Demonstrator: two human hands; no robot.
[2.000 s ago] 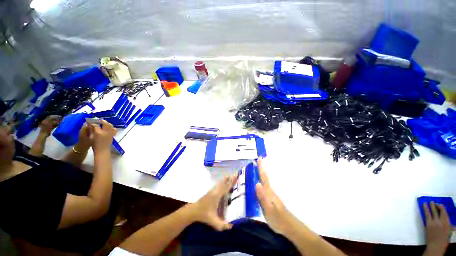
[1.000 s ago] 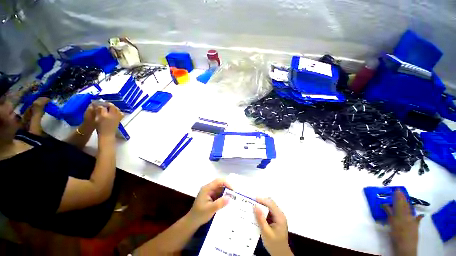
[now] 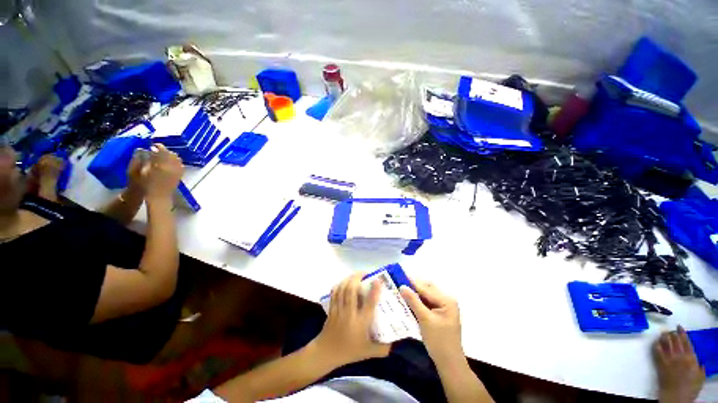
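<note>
A white printed card sleeve with a blue edge [image 3: 391, 313] is held between my hands over the table's front edge, its printed text side showing. My left hand [image 3: 351, 319] lies across its left part with the fingers over the face. My right hand [image 3: 435, 315] grips its right edge, thumb on top. Whether a tray is inside the sleeve cannot be told. The sleeve stack [image 3: 381, 221], white with blue edges and a cable picture, lies just behind my hands.
Leaning packs [image 3: 268, 228] stand left of the stack; a dark flat bar [image 3: 327, 190] lies behind. A cable pile [image 3: 579, 212] fills the right rear. A blue tray with a cable [image 3: 607, 308] and another person's hand [image 3: 678, 364] are at right. A person [image 3: 94, 260] works at left.
The sleeve in my hands has been raised and tilted, and my left hand now covers its left side. The other person's hand at right has left the cable tray and moved to another blue tray.
</note>
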